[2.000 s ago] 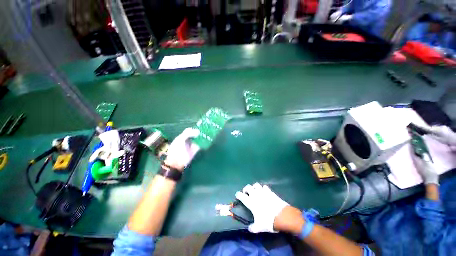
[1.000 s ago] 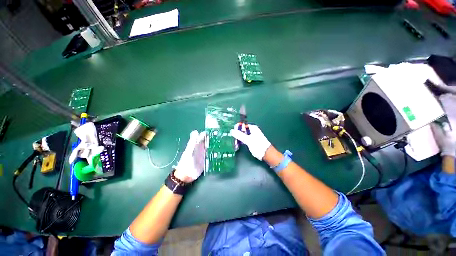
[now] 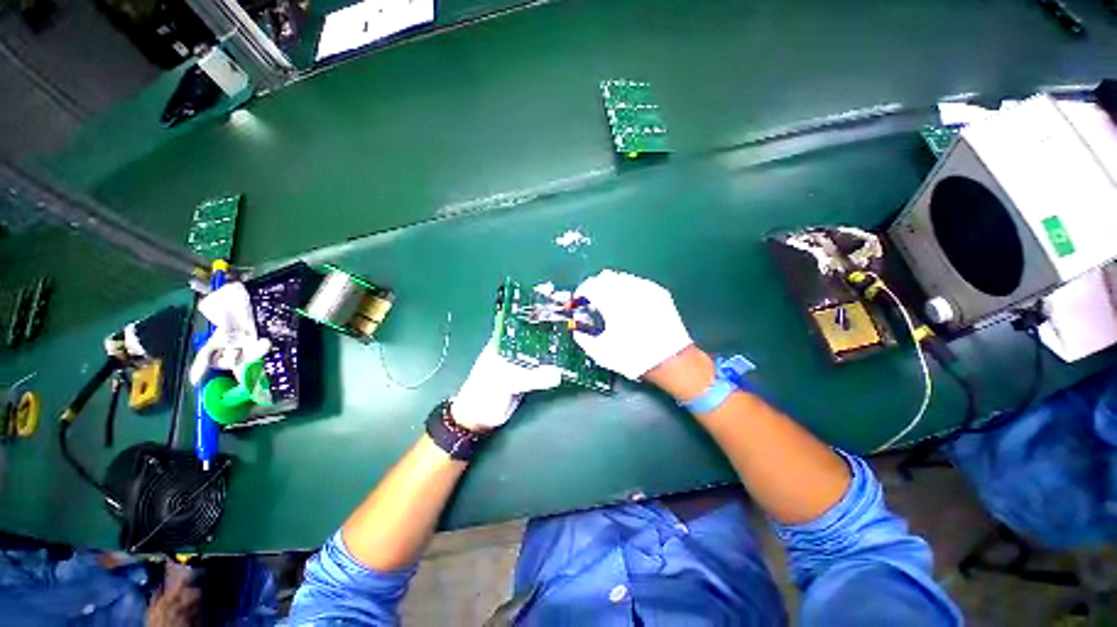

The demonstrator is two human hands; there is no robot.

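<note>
A green circuit board panel (image 3: 521, 341) is held tilted over the green bench in front of me. My left hand (image 3: 496, 386), in a white glove with a dark band at the wrist, grips its lower left side. My right hand (image 3: 635, 323), gloved in white with a light blue wrist band, is closed on the side cutters (image 3: 581, 319). The cutter jaws point left and lie over the panel's face. My right fingers hide much of the handles and part of the panel. Pale lead clippings (image 3: 572, 239) lie on the bench beyond the panel.
A solder wire reel (image 3: 341, 303), black component tray (image 3: 279, 337) and blue tube (image 3: 206, 423) are left, with a black fan (image 3: 172, 500). A soldering iron stand (image 3: 845, 328) and grey fume box (image 3: 1017, 221) are right. Another panel (image 3: 633, 119) lies ahead.
The panel has turned from upright to tilted in my left hand. The cutters have swung from pointing away to pointing left over the panel. The view has shifted slightly.
</note>
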